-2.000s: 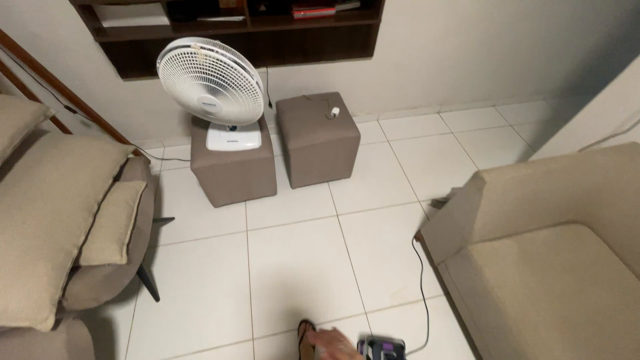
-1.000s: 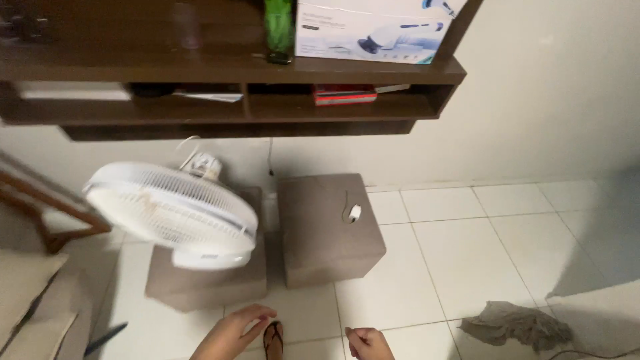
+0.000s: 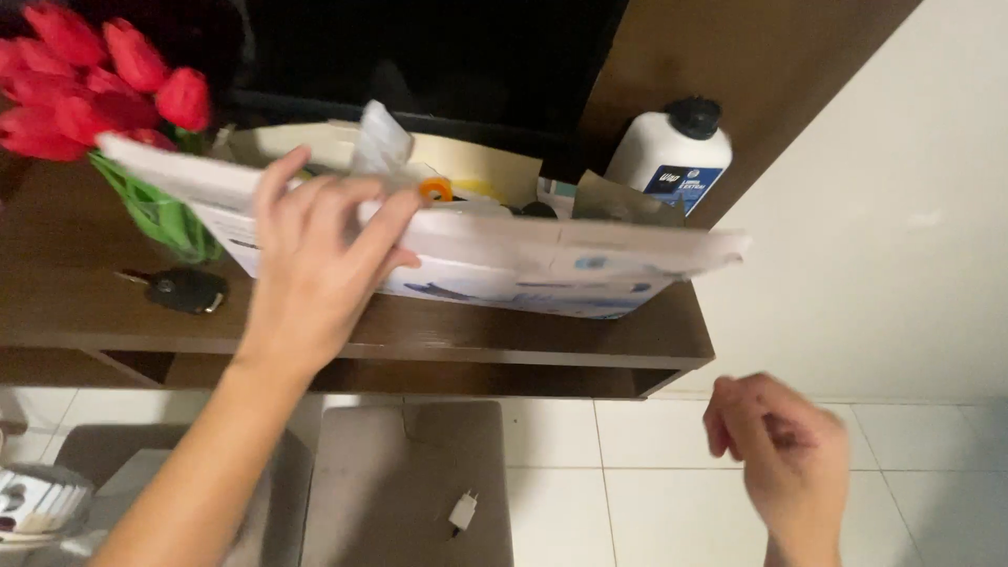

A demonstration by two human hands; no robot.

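Observation:
An open cardboard box (image 3: 535,268) with a white printed front stands on the dark wooden TV stand (image 3: 441,335). My left hand (image 3: 323,244) grips the box's upper front edge, its fingers over the rim and its thumb on the front. Inside the box show an orange ring-shaped thing (image 3: 435,189), a clear plastic bag (image 3: 381,140) and other items too hidden to name. My right hand (image 3: 780,449), curled with nothing visible in it, hangs over the floor to the right of the stand.
A white Wap bottle (image 3: 669,161) with a black cap stands behind the box. Red artificial tulips (image 3: 118,87) and a car key (image 3: 185,290) are at left. Below are a taupe pouf (image 3: 409,488) bearing a white charger plug (image 3: 464,510), and part of the fan (image 3: 39,504).
The view has moved in close over the TV stand. My left hand, free in front of the poufs a second ago, now holds the box's edge. The box's open top and contents have come into view.

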